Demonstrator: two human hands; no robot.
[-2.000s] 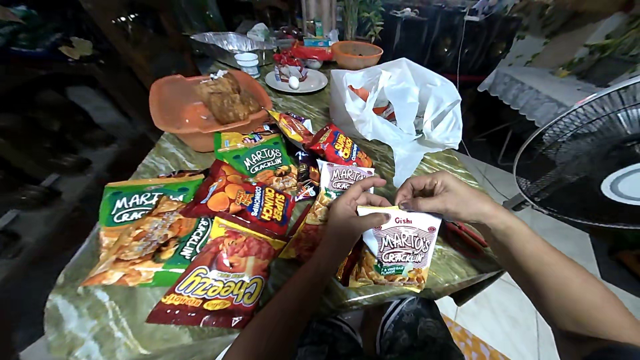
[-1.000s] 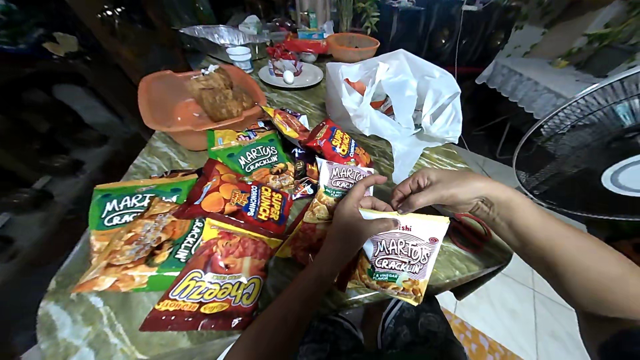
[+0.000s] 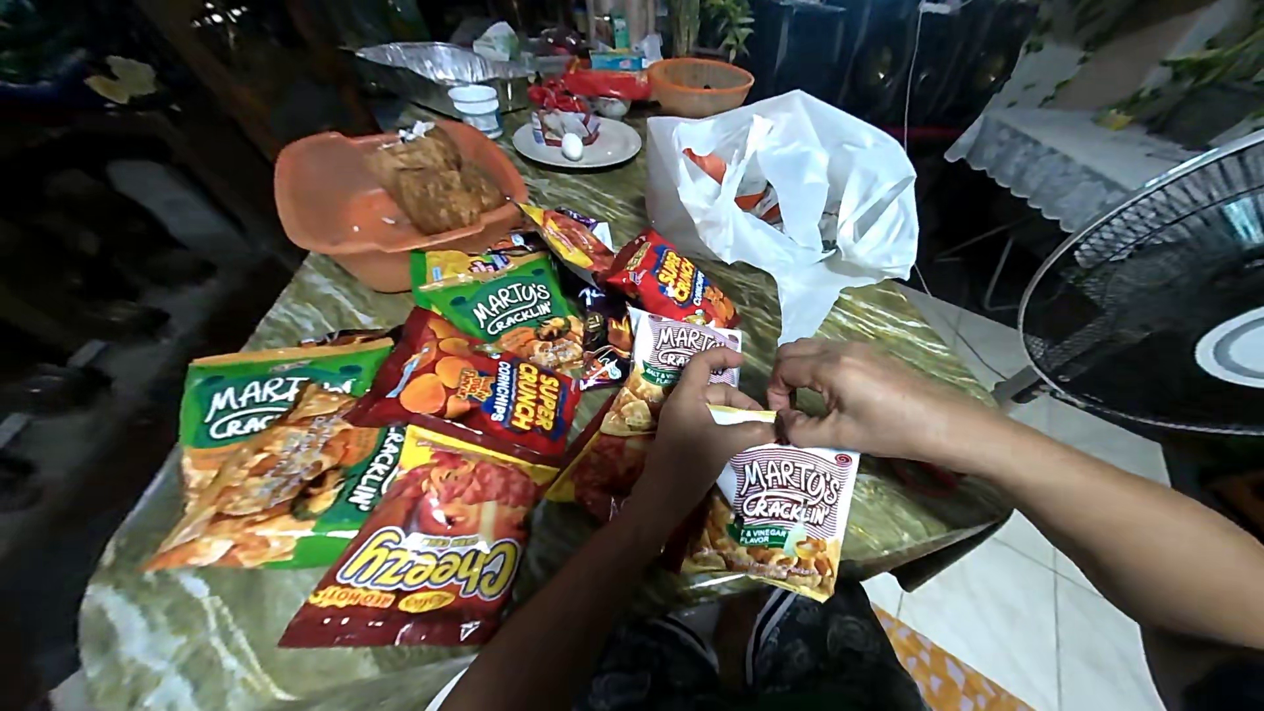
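Note:
A white and yellow Marty's Cracklin' snack bag (image 3: 785, 513) hangs upright at the table's near edge. My left hand (image 3: 696, 434) grips its top left part, while the fingers of my right hand (image 3: 839, 400) pinch its top edge close beside the left thumb. Whether the bag is torn there is hidden by the fingers. Another white Marty's bag (image 3: 681, 346) lies just behind my left hand. Left of it are a red Super Crunch bag (image 3: 474, 385), a Cheezy bag (image 3: 425, 553) and green Marty's bags (image 3: 286, 454).
An orange plastic basin (image 3: 326, 202) holds a brown packet. Behind the snacks stand a white plastic bag (image 3: 839, 188), a plate (image 3: 617, 148) with an egg and a foil tray (image 3: 434, 69). An electric fan (image 3: 1165, 286) is close on the right, beyond the marbled table cover (image 3: 178, 612).
Both hands stay at the top of the white snack bag. My right hand's fingers have shifted along its top edge, and the bag's angle has changed slightly.

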